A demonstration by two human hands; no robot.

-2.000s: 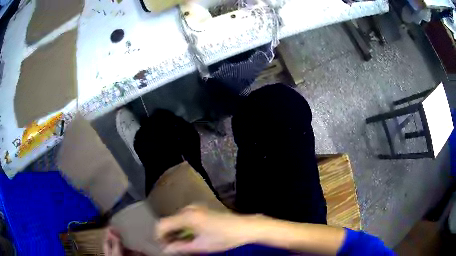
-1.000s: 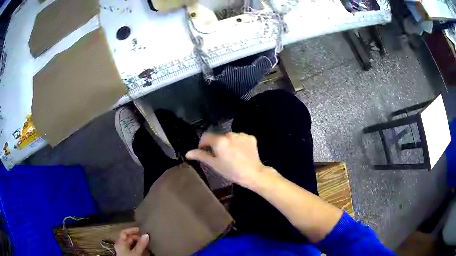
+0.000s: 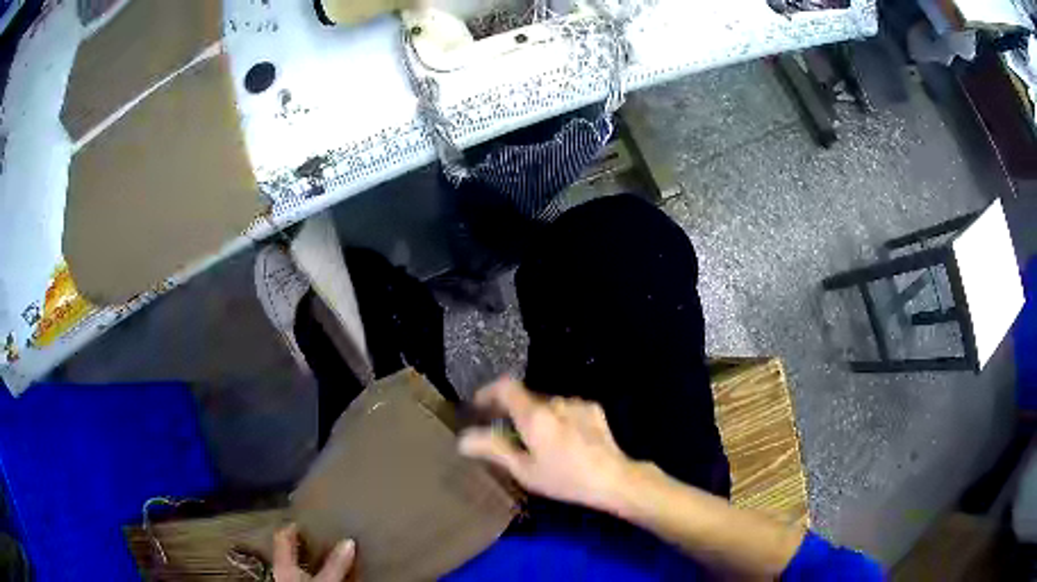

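Note:
A brown fabric piece lies over my lap, its corner pointing up between my thighs. My left hand, cut off by the bottom edge, holds its lower left edge between thumb and fingers. My right hand, blurred, is curled beside its right edge around a small dark thing, perhaps thread snips, mostly hidden. A narrow pale strip hangs from the table edge towards the piece's top corner. Two more brown pieces lie on the white table at the left, the nearer one overhanging its edge.
The white machine table crosses the top, with the machine base and loose threads. A blue crate is at the lower left. Wooden seat parts show beside my thighs. A white-topped stool stands at the right.
The nearer piece has moved from hanging at the table's edge up onto the table. My right hand went up to the lap piece's top corner, then came back down along its right side.

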